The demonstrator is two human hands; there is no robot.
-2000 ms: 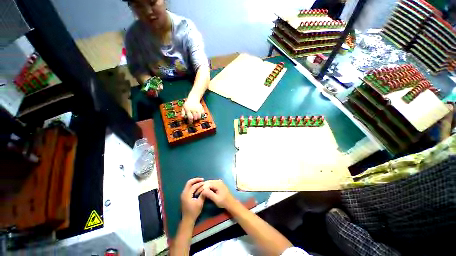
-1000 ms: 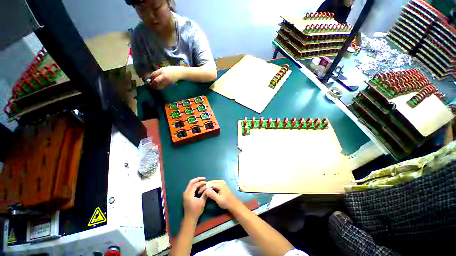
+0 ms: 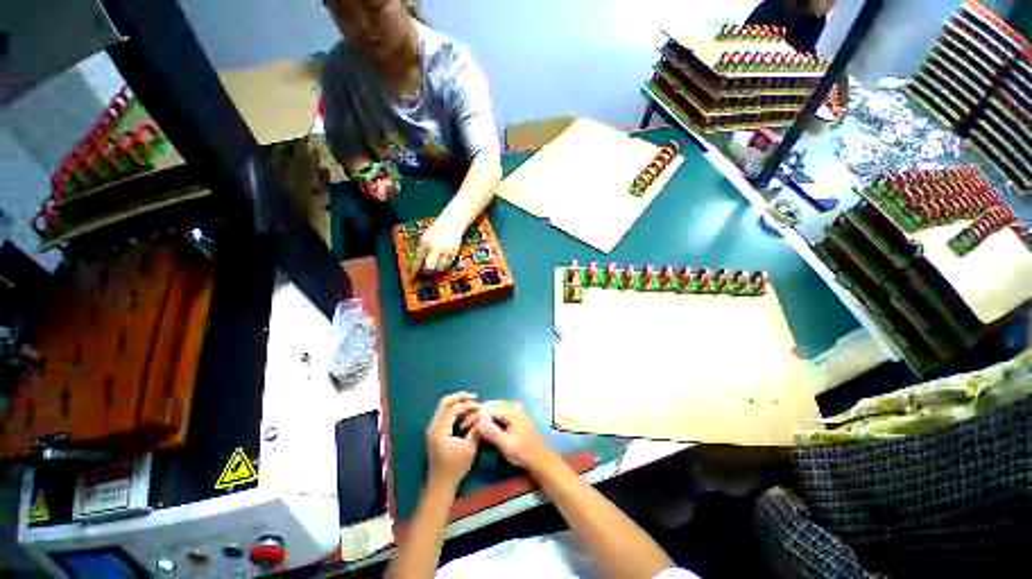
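Note:
My left hand [image 3: 454,439] and my right hand [image 3: 512,433] rest together at the near edge of the green mat, fingertips touching. Whether anything small is between the fingers cannot be told. To their right lies a cardboard sheet [image 3: 679,362] with a row of circuit board assemblies [image 3: 665,283] along its far edge and one more below the row's left end. Farther forward stands the orange fixture tray [image 3: 462,296], with some pockets green and the nearest ones black. A co-worker's hand [image 3: 437,249] is over its left part.
The machine with its orange-brown plate [image 3: 102,351] and red button [image 3: 266,551] is at left. A clear plastic container [image 3: 353,345] and a black flat rectangle [image 3: 360,464] lie beside it. Stacked assembly layers [image 3: 905,283] stand at right, near a person in checked clothing [image 3: 928,498].
The co-worker's hand has returned over the fixture tray, after being away from it one second ago. The view has shifted so things sit farther right. My hands stay together.

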